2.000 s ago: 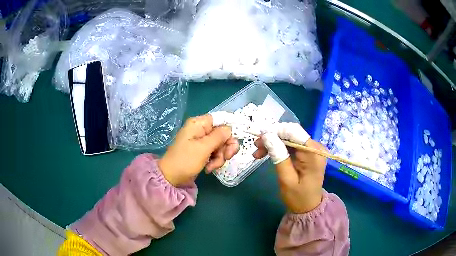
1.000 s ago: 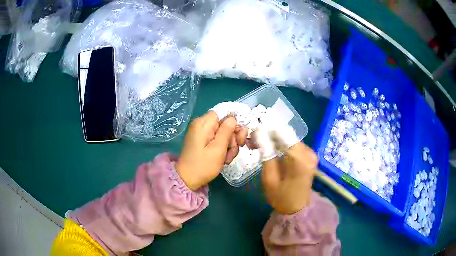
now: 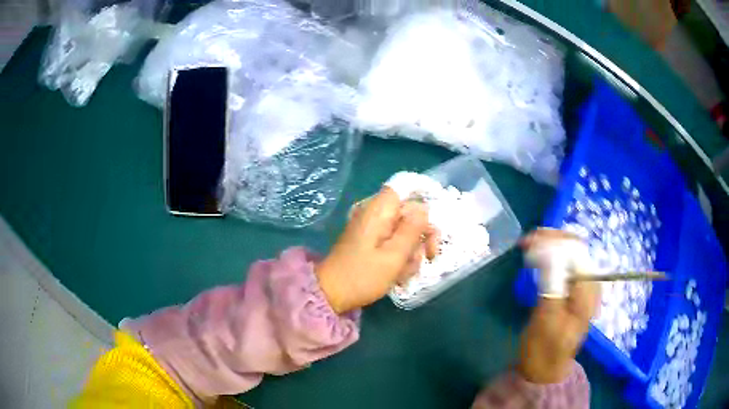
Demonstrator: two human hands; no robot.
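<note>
The clear plastic tub (image 3: 502, 209) holds many small white parts and a pale slip. My left hand (image 3: 376, 248) is over the tub's left side, its fingers curled together with white wraps on the tips; whether a part is between them cannot be told. My right hand (image 3: 557, 295), blurred, is at the near left edge of the nearer blue bin (image 3: 609, 136). It is closed on a thin stick (image 3: 623, 276) that points right over the bin. Whether it also holds a small part is too blurred to tell.
A black smartphone (image 3: 197, 140) lies left beside an open bag of clear parts (image 3: 296, 180). A large bag of white parts (image 3: 464, 88) lies behind the tub. A small bag (image 3: 88, 52) is far left. A second blue bin (image 3: 703, 240) with white pieces stands at the right edge.
My right hand has moved away from my left hand and the tub, right to the blue bin, with the stick. My left hand stays over the tub. The whole view has shifted.
</note>
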